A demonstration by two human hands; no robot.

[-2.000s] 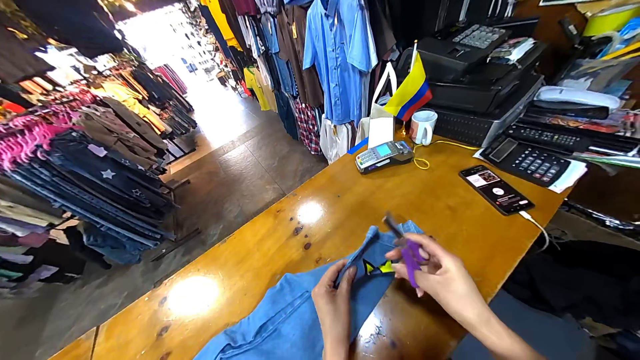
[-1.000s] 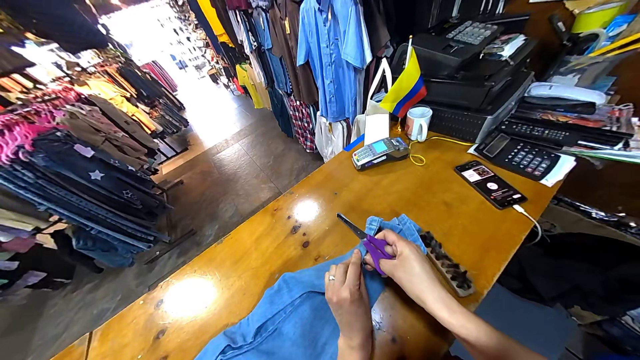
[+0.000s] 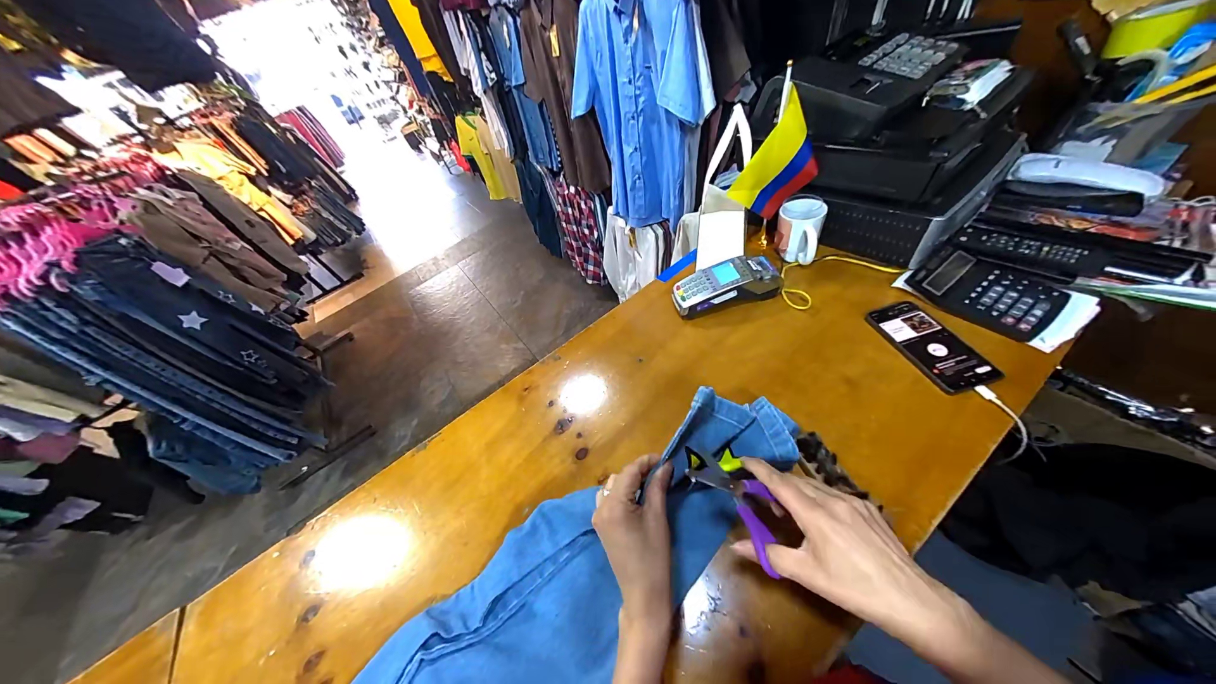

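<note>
Blue denim jeans (image 3: 532, 598) lie across the wooden counter, with one end of a leg raised between my hands. My left hand (image 3: 632, 522) pinches the denim near that end. In my right hand (image 3: 836, 541) are purple-handled scissors (image 3: 755, 532), their handles and blades spread, with the blade tips at the denim just right of my left fingers. A small yellow-green and black item (image 3: 727, 463) shows beside the blades; what it is cannot be told. Behind my right hand, a holder of dark pieces (image 3: 836, 465) is partly hidden.
On the wooden counter (image 3: 494, 456) stand a card terminal (image 3: 724, 285), a white mug (image 3: 801, 228), a small flag (image 3: 777, 161), a smartphone (image 3: 934, 347) on a cable and a calculator (image 3: 988, 290). Clothes racks (image 3: 171, 332) stand beyond the counter's far edge.
The scissors have turned from pointing up and left above the denim to having spread blades at it. My left hand has shifted and the raised leg end stands more upright.
</note>
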